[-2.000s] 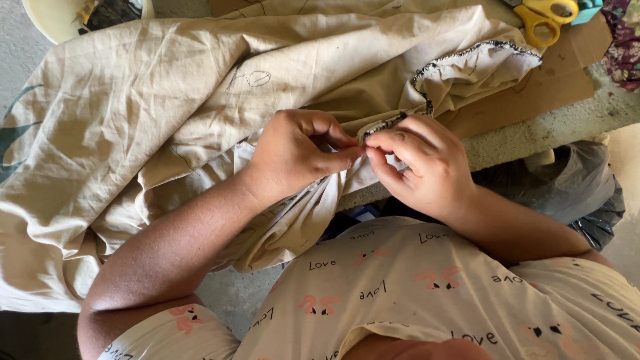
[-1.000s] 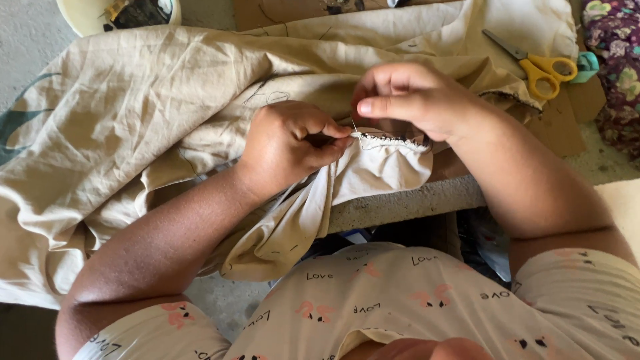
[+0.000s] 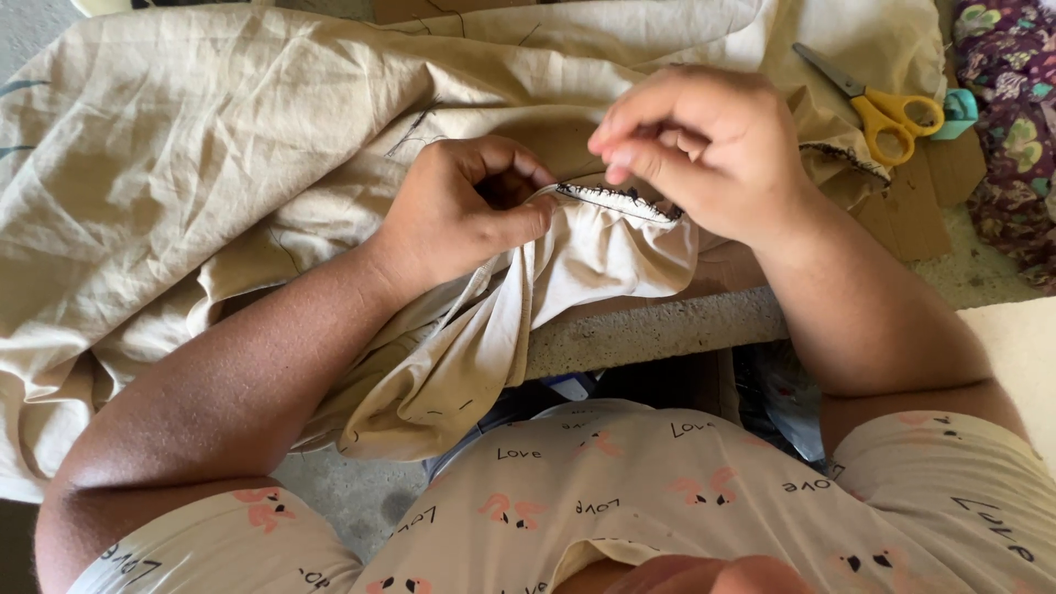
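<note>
Beige cloth (image 3: pixel 272 91) lies in folds over the work surface and hangs down its front edge. Between its thumb and fingers my left hand (image 3: pixel 470 206) pinches a hem of this cloth. Dark stitches (image 3: pixel 619 198) run along the gathered hem, to the right of those fingertips. My right hand (image 3: pixel 701 140) is raised just above the stitched hem, thumb and forefinger close together. Whether a needle or thread is between them cannot be told. Another dark-stitched edge (image 3: pixel 850 158) shows beyond the right wrist.
Yellow-handled scissors (image 3: pixel 887 115) rest on the cloth at the upper right, beside a small teal object (image 3: pixel 957 114). Brown cardboard (image 3: pixel 907 210) lies under the cloth. Floral purple fabric (image 3: pixel 1006 124) is at the far right. The rough slab edge (image 3: pixel 660 330) runs before my body.
Two seconds ago both hands met at the hem; my right hand has since moved up and away from my left. More of the stitched hem shows between them. My left hand still pinches the cloth.
</note>
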